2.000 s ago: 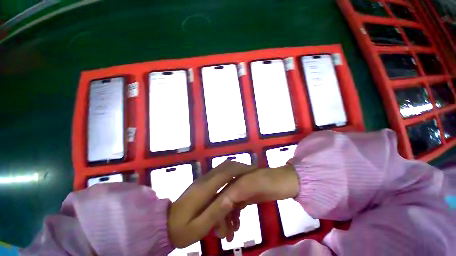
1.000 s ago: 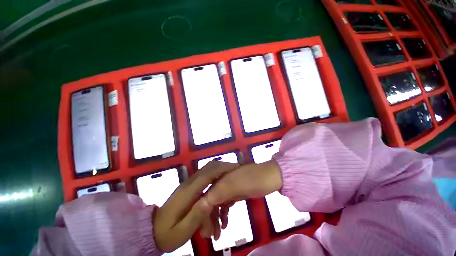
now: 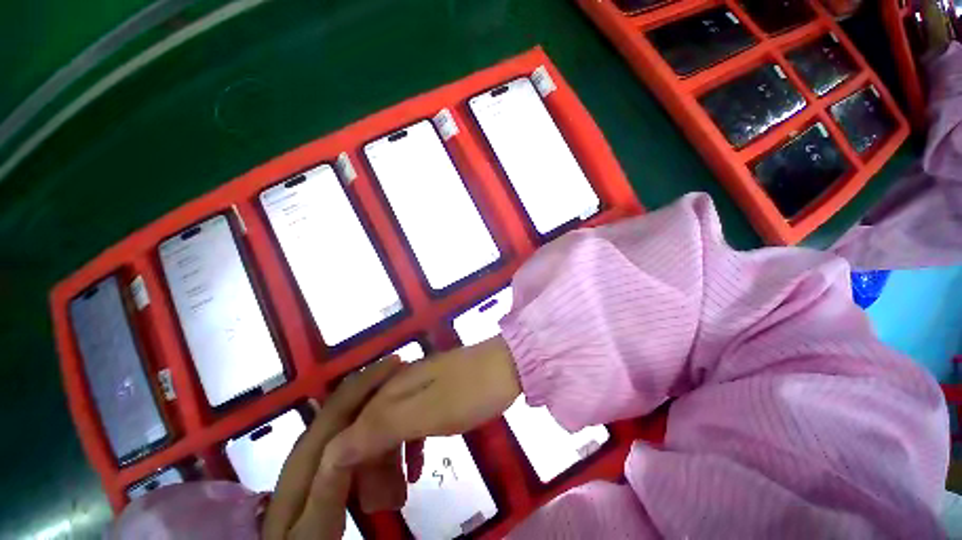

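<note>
A red phone tray lies tilted before me, with two rows of phones. The back row's far-left phone is dim grey; the other four, such as the second one, are bright white, some with faint text. My right hand lies across my left hand above the front row, partly hiding phones. No object shows in either hand; some fingers are hidden where they overlap. A front-row phone beside them shows the mark "59" or "S9".
Another red tray with dark phones lies at the upper right on the green surface. Another person's pink sleeve and hand reach in at the right edge, near a further red tray. A blue object shows beside my sleeve.
The view has turned, so the tray appears more tilted and further left. The second back-row phone now shows more text and looks greyer. The other person's arm has come into view. My hands stay crossed.
</note>
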